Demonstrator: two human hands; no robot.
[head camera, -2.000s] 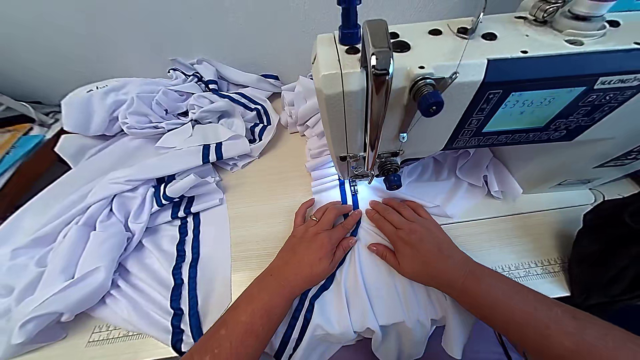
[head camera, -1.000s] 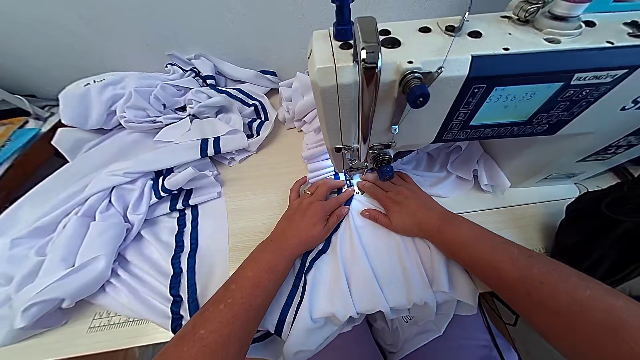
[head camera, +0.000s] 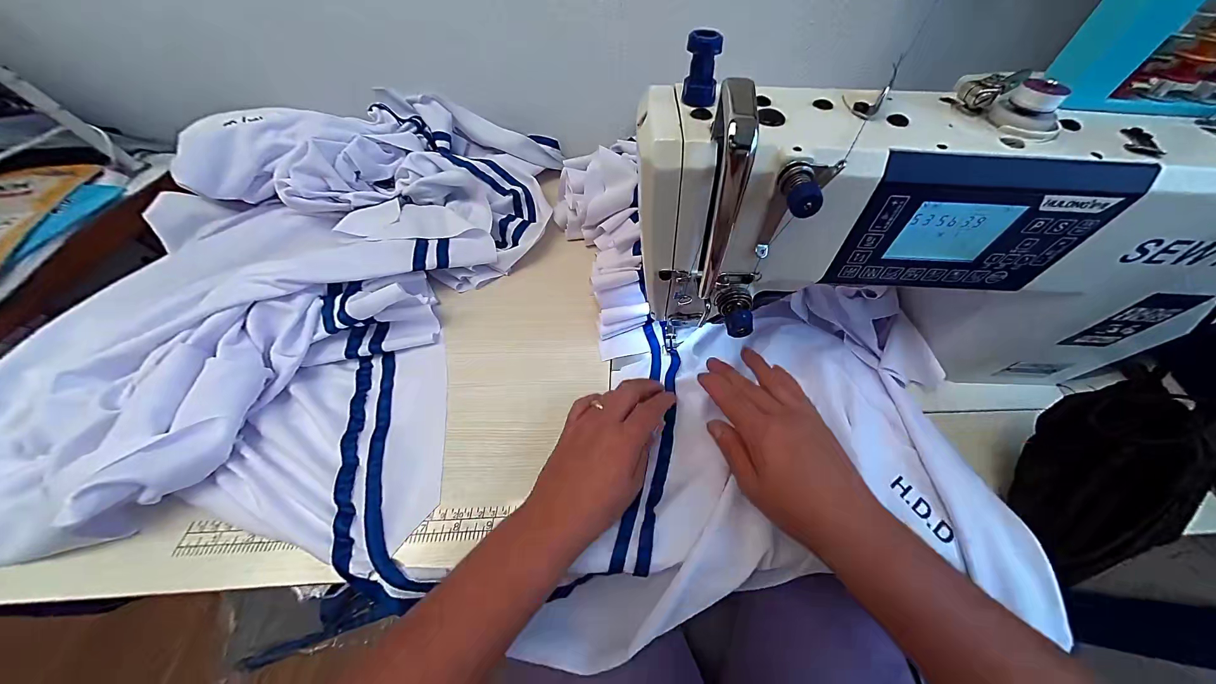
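Observation:
White fabric (head camera: 741, 570) with two dark blue stripes runs under the presser foot (head camera: 671, 334) of a white industrial sewing machine (head camera: 788, 133). My left hand (head camera: 608, 446), wearing a ring, pinches the cloth at the stripes just in front of the foot. Right of the stripes, my right hand (head camera: 774, 432) lies on the cloth with its fingers apart, pressing it from above. Behind the foot, gathered white cloth (head camera: 613, 218) is bunched beside the machine head. Lettering shows on the cloth near my right forearm.
A heap of white fabric with blue stripes (head camera: 237, 361) covers the left of the table (head camera: 522, 351). Ruler markings (head camera: 465, 522) run along the front edge. A black cloth item (head camera: 1111, 475) is at the right. Papers (head camera: 57, 209) lie at the far left. A wall stands behind.
The cloth by my right hand is spread flatter, with its lettering in view on the right. My left hand has drawn its fingers together at the stripes. My right hand has moved off the foot.

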